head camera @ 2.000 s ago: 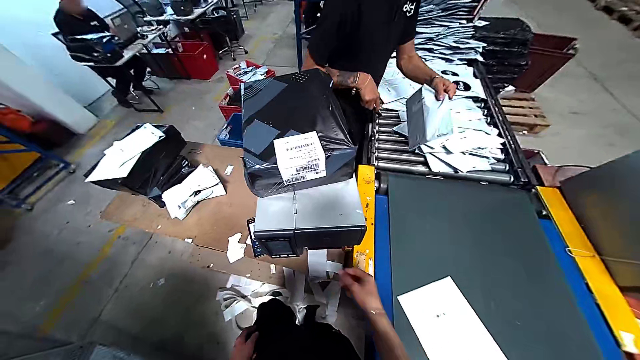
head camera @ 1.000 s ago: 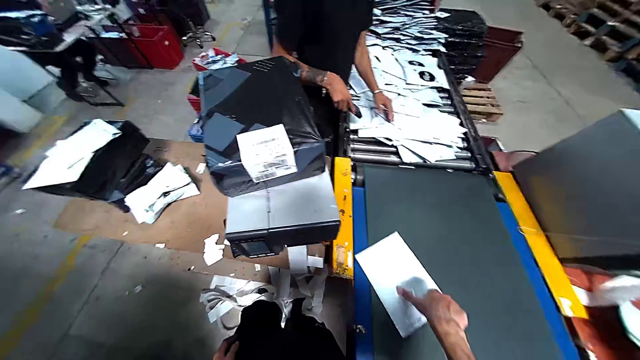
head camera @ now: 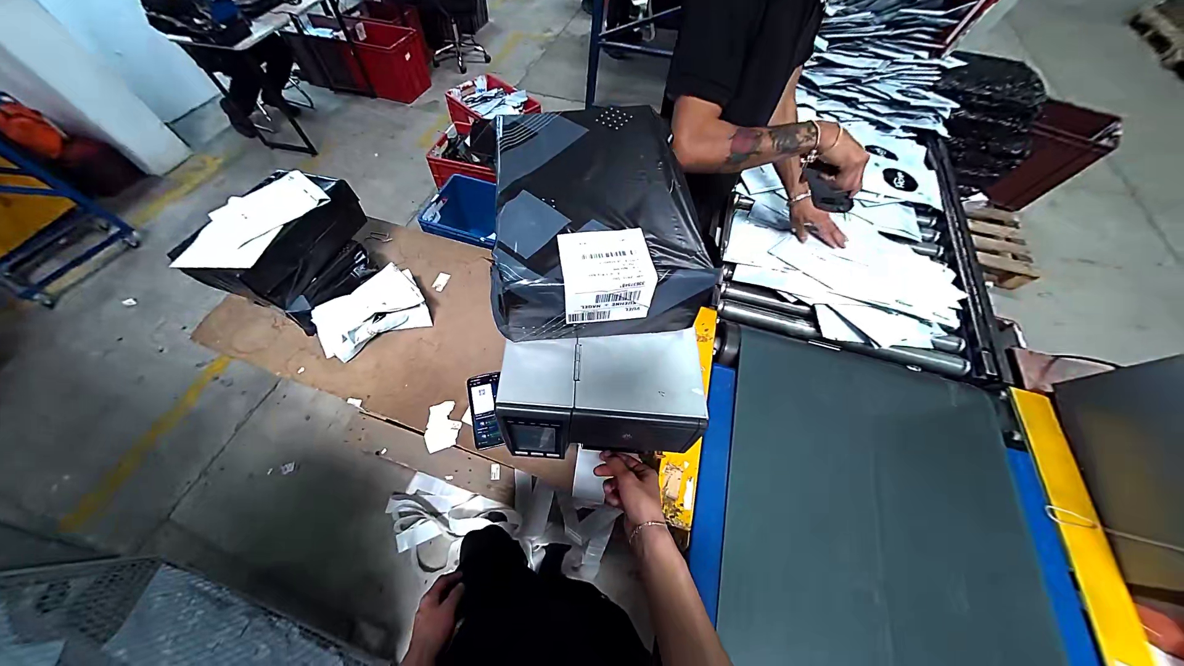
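My right hand reaches under the front of a grey label printer, its fingertips at a white label that hangs from the printer. Low in the view, my left hand is beside my black clothing, partly hidden; whether it holds anything does not show. A black-wrapped package with a printed label rests on the printer. A smartphone lies against the printer's left side. Strips of label backing paper hang and curl below the table edge.
A dark conveyor belt runs at the right. Beyond it, a co-worker's hands hold a dark handheld device over white mailers on rollers. Black packages and white envelopes are on the cardboard-covered table at the left.
My right hand has moved left from the belt to the printer's front. The white envelope it touched on the belt a second ago is out of view. The co-worker's right arm has lifted over the mailers.
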